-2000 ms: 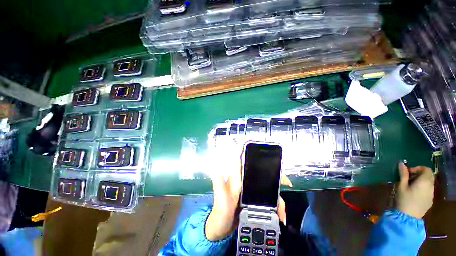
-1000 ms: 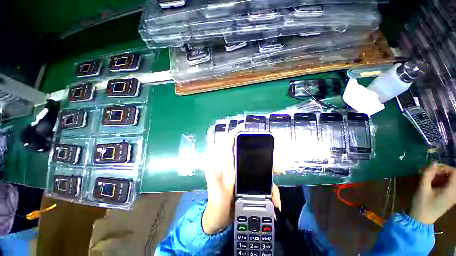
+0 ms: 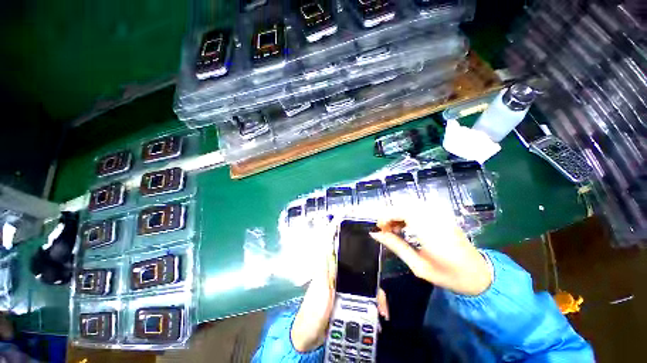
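An open flip phone stands with its black screen above the silver-grey keypad, over the bench's front edge. My left hand holds it from behind and the left side; fingertips show at its right edge. My right hand is at the screen's upper right corner, with thumb and fingertips close together. Glare hides whether anything thin is between them. The lens tray with a row of black rectangles lies behind the hands, partly washed out by glare.
Left is a clear phone tray with two columns of phones. Stacked phone trays sit at the back on a wooden board. At right are a white wipe, solvent bottle, keypad part and tall ridged tray stack.
My right hand has moved from the far right to the phone screen's upper right corner. My left hand still holds the phone. The camera view has tilted and shifted.
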